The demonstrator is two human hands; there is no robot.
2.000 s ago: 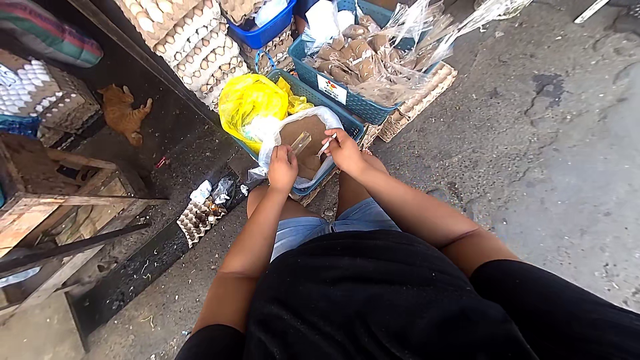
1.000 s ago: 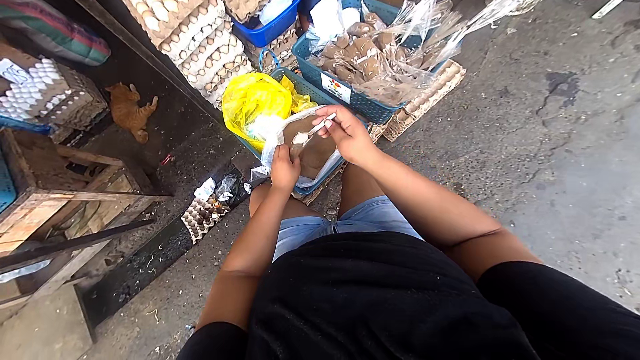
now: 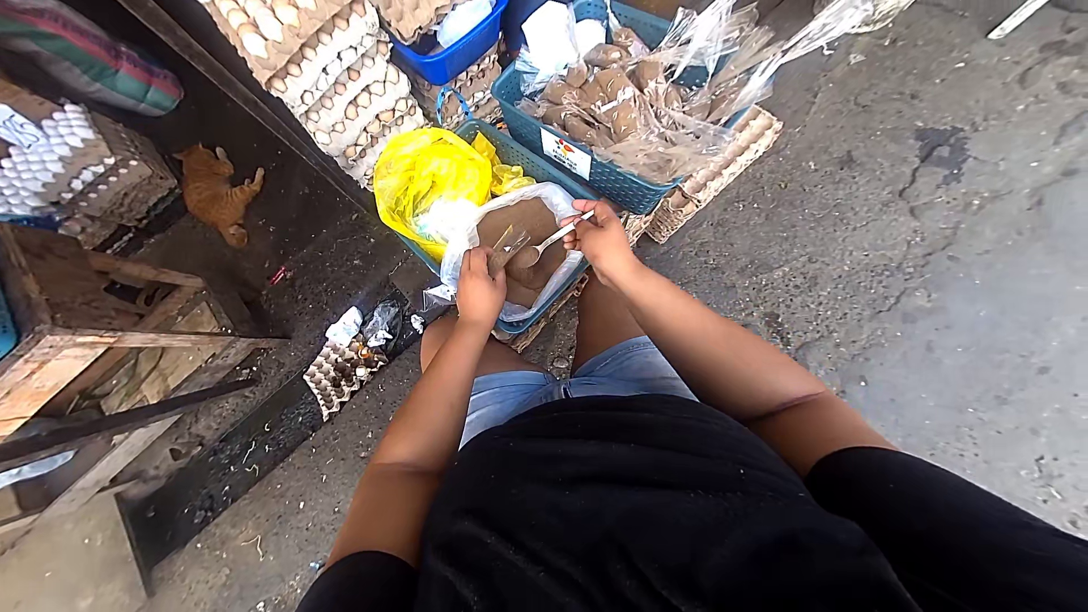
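Note:
My right hand [image 3: 600, 240] grips the handle of a white plastic spoon [image 3: 557, 235], whose bowl holds brown powder. My left hand [image 3: 480, 289] pinches a small clear plastic bag [image 3: 508, 244] just left of the spoon's bowl. Both hands are above a white plastic bag [image 3: 557, 197] lined open around a mass of brown powder [image 3: 537, 218]. It sits in a teal plastic basket [image 3: 510, 153], beside a yellow plastic bag [image 3: 433, 174].
Another teal basket [image 3: 544, 127] of filled clear bags [image 3: 616, 102] rests on egg trays [image 3: 722, 174]. Stacked egg trays [image 3: 331, 85] and a blue basin [image 3: 450, 59] lie ahead. An orange cat [image 3: 217, 194], a wooden stand [image 3: 110, 336] and a broken egg tray [image 3: 336, 374] are at left.
The spoon has turned and come down since one second ago; its bowl is now low beside the small clear bag. My left hand has stayed near the same spot.

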